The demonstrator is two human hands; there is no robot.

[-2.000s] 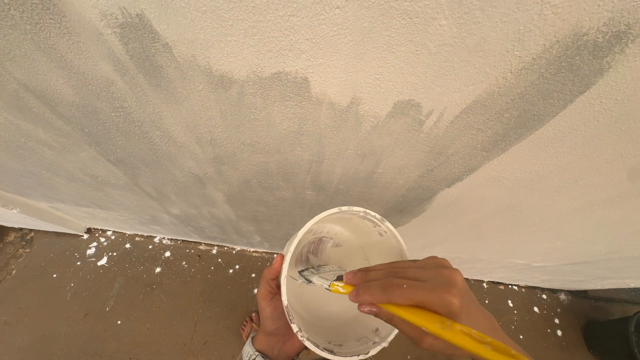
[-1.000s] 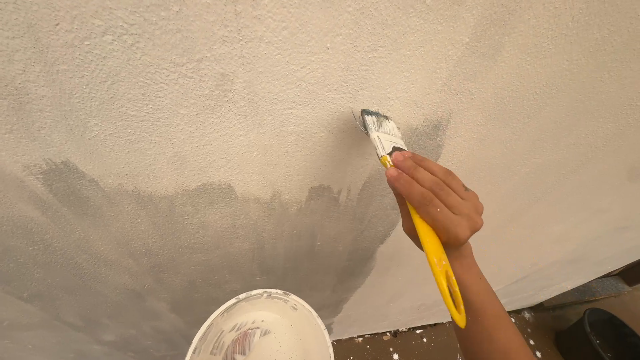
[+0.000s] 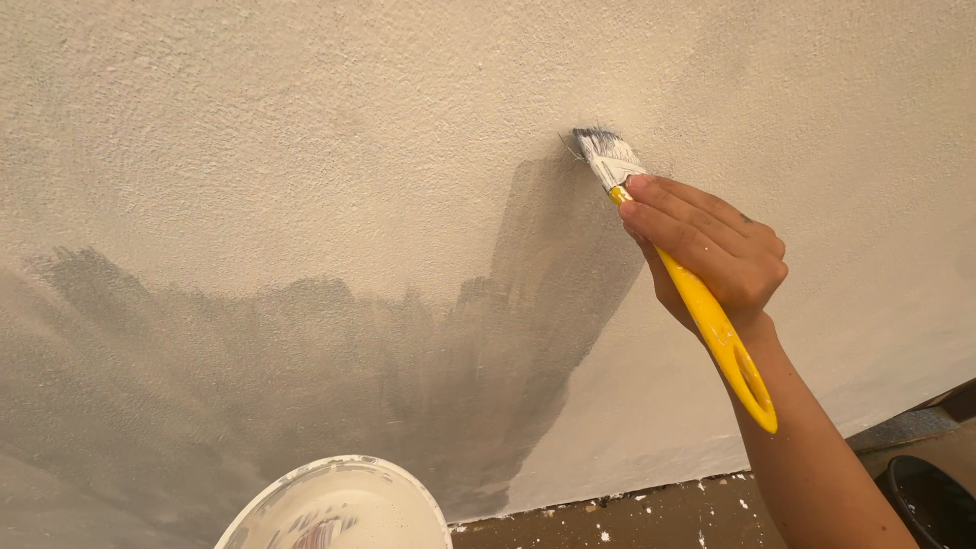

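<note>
My right hand (image 3: 705, 248) is closed around a yellow-handled paintbrush (image 3: 698, 305), fingers near the ferrule. The brush's paint-coated bristles touch the textured wall (image 3: 305, 152) right of centre, at the top of a grey painted band (image 3: 549, 252). A wider grey painted area (image 3: 267, 381) spreads over the lower left of the wall. At the bottom edge stands a white plastic bucket (image 3: 396, 496), partly cut off, with paint smears inside. My left hand is out of view.
Brown floor (image 3: 640, 518) with white paint spatters runs along the foot of the wall. A black bucket (image 3: 926, 496) stands at the lower right, near a grey ledge (image 3: 900, 428).
My right hand has taken the brush out of the white bucket and up to the wall. Fresh grey now covers a strip below the bristles. My left hand, earlier on the bucket, has left the view.
</note>
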